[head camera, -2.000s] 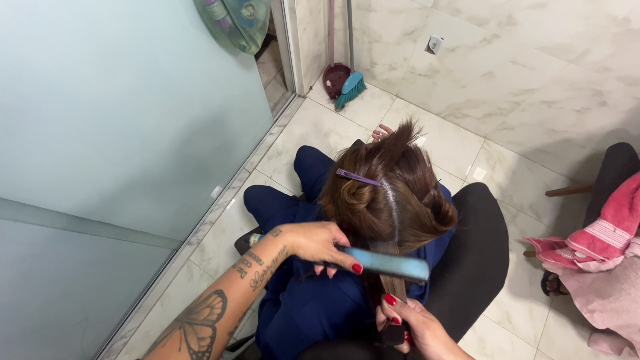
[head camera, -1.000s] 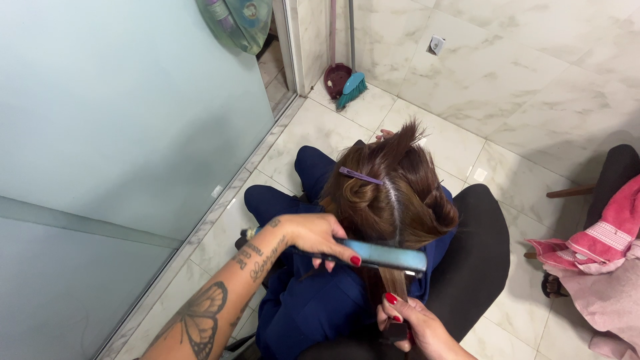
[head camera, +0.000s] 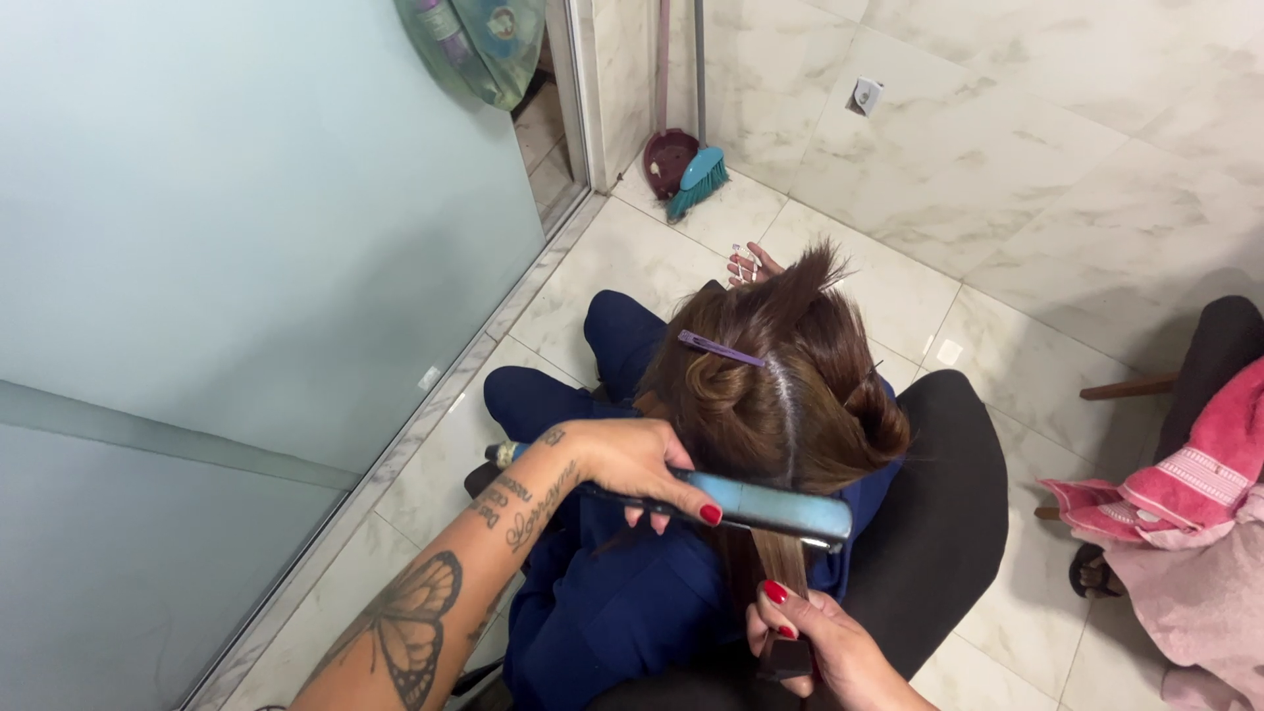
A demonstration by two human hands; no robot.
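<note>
My left hand [head camera: 657, 469] grips a blue flat iron [head camera: 770, 504], whose plates lie across a straight lock of brown hair [head camera: 780, 558] at the back of a seated person's head. Just below the iron, my right hand [head camera: 810, 632] pinches that lock and also holds a dark object [head camera: 786, 658], perhaps a comb, partly hidden by my fingers. The person's hair [head camera: 731, 405] is parted down the middle and pinned up in sections. A purple hair clip [head camera: 721, 348] sits on the left section. Dark blue clothing [head camera: 622, 612] covers the person's back and legs.
A black chair [head camera: 953, 474] supports the person. At left stands a frosted glass door [head camera: 247, 247]. A blue broom [head camera: 701, 178] and a dark red dustpan [head camera: 669, 163] lean in the corner. Pink towels [head camera: 1205, 474] hang at right near another person's sandalled foot [head camera: 1094, 571].
The flat iron and my left hand have shifted slightly from their place two seconds ago. My right hand stays on the lock below it.
</note>
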